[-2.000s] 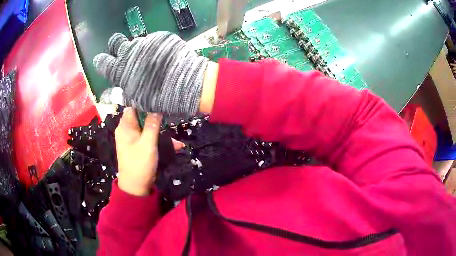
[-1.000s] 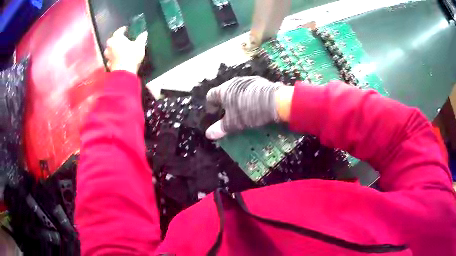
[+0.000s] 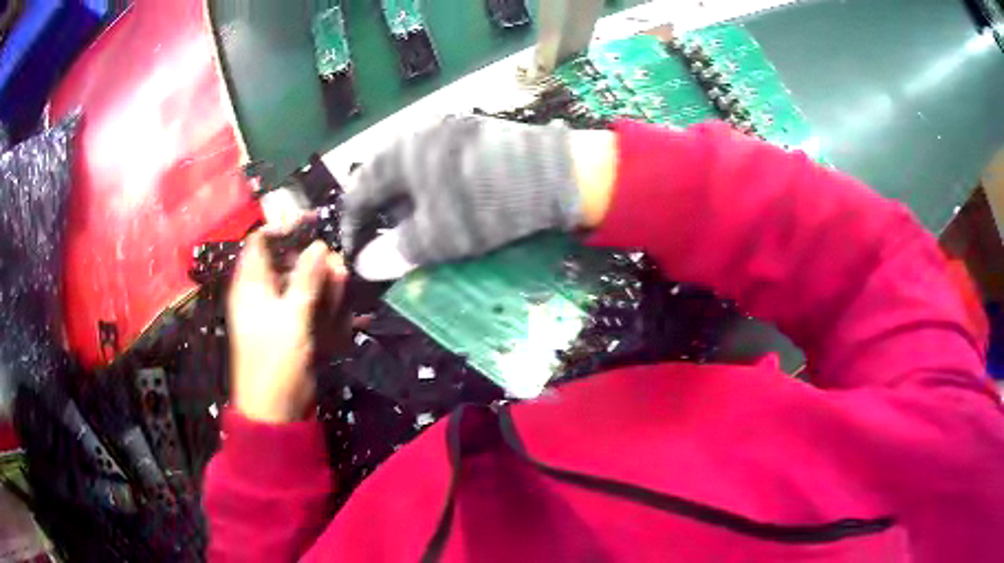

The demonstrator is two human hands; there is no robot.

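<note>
My left hand [image 3: 270, 324], bare, is low over the left part of the black shell pile [image 3: 380, 363]. Its fingers are bent and blurred; whether they grip a shell cannot be told. My right hand [image 3: 473, 187], in a grey-white striped glove, is over the middle of the pile. It holds a green board panel [image 3: 495, 313] under the palm, its thumb and forefinger apart; the grip itself is hidden. Part-assembled units [image 3: 410, 39], green board and black shell, stand spaced on the green belt.
Stacked board panels [image 3: 650, 83] lie at the upper right, beside a post [image 3: 567, 33]. A pale rail [image 3: 440, 94] edges the belt. A red surface [image 3: 149, 176] is at left, with a shiny plastic bag [image 3: 33, 231] and larger black shells [image 3: 110, 440].
My left hand has left the belt and come back to the pile; a unit stands where it was. My right hand and the board panel have moved left over the pile.
</note>
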